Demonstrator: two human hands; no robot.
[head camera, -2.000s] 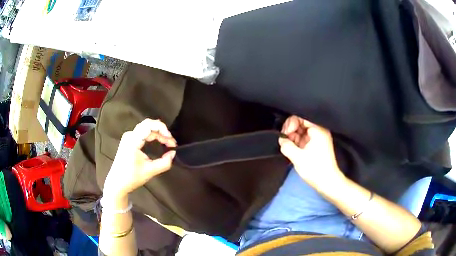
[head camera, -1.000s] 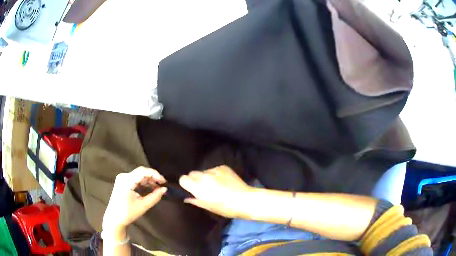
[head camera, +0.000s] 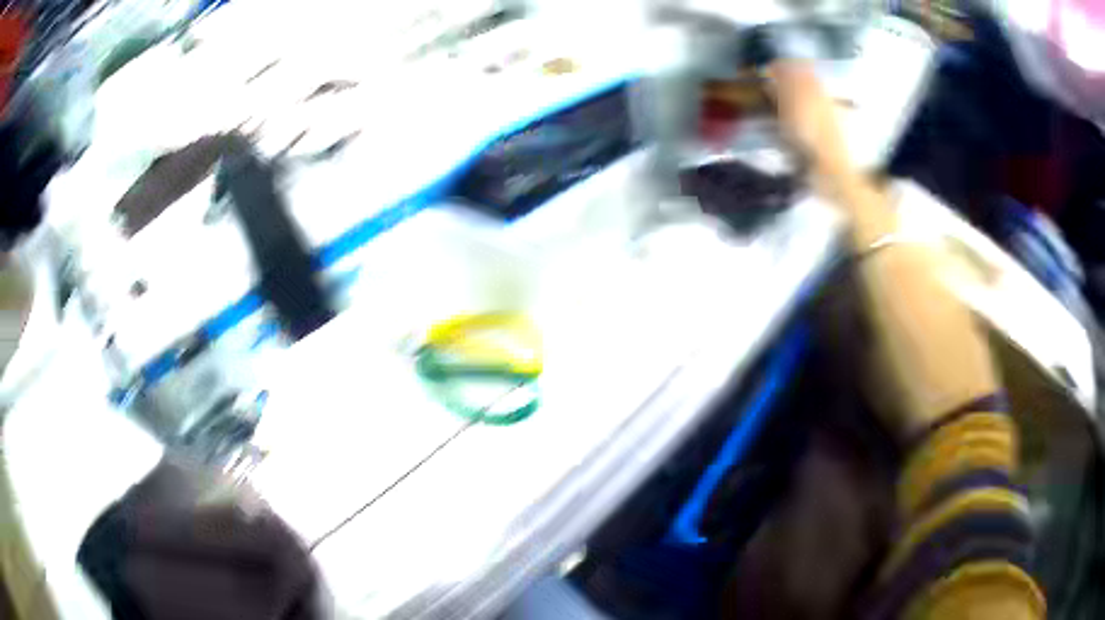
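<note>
The picture is blurred. My right hand (head camera: 795, 103) reaches far out to the upper right, at a cluster of small dark and red things (head camera: 725, 115) beside the machine's right end; whether it holds anything cannot be made out. My left hand is not in view. The white sewing machine (head camera: 388, 170) with its blue stripe and dark control panel (head camera: 551, 151) spans the upper middle. Snips with yellow and green handles (head camera: 485, 363) lie on the white table (head camera: 400, 466) in front of it. Dark brown cloth (head camera: 200, 551) lies at the lower left.
A black cloth strip (head camera: 276, 236) hangs over the machine arm. The machine's head end with small metal parts (head camera: 218, 412) is at the left. The table's front edge (head camera: 606, 460) runs diagonally, with a blue bar (head camera: 745, 436) below it.
The view has swung right to the machine. My right hand has left the dark strip and stretched out to the upper right. My left hand and the strip have gone out of view.
</note>
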